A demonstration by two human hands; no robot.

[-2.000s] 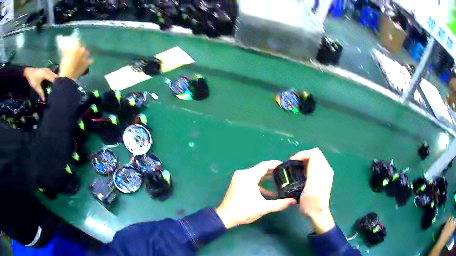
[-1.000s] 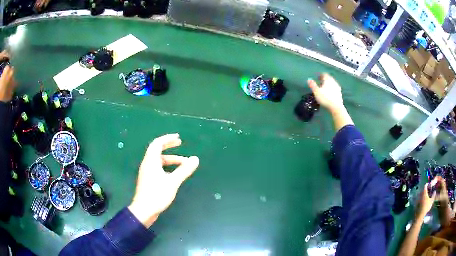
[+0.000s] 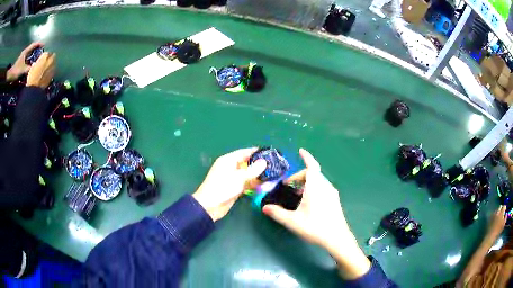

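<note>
My left hand [image 3: 228, 181] holds a round blue-silver circuit board [image 3: 270, 164] by its edge, thumb on its face. My right hand [image 3: 315, 211] grips the black housing [image 3: 286, 195] just below the board. A cyan and magenta glow shows between board and housing. The parts are above the green bench [image 3: 197, 121] and slightly blurred. Whether the board touches the housing is hidden. Another unit with board and black housing [image 3: 255, 77] lies on the bench farther away.
A paired unit sits on a white sheet [image 3: 211, 45]. Round boards [image 3: 114, 133] and black units crowd the left, beside another person's hands [image 3: 40, 70]. A lone black piece [image 3: 398, 112] and black clusters [image 3: 413, 160] lie right. A person's arm [image 3: 485, 247] shows at lower right.
The black piece held earlier was set down on the far strip and released. Both hands are now together at centre, holding a lit unit; one lit unit is gone from the far strip.
</note>
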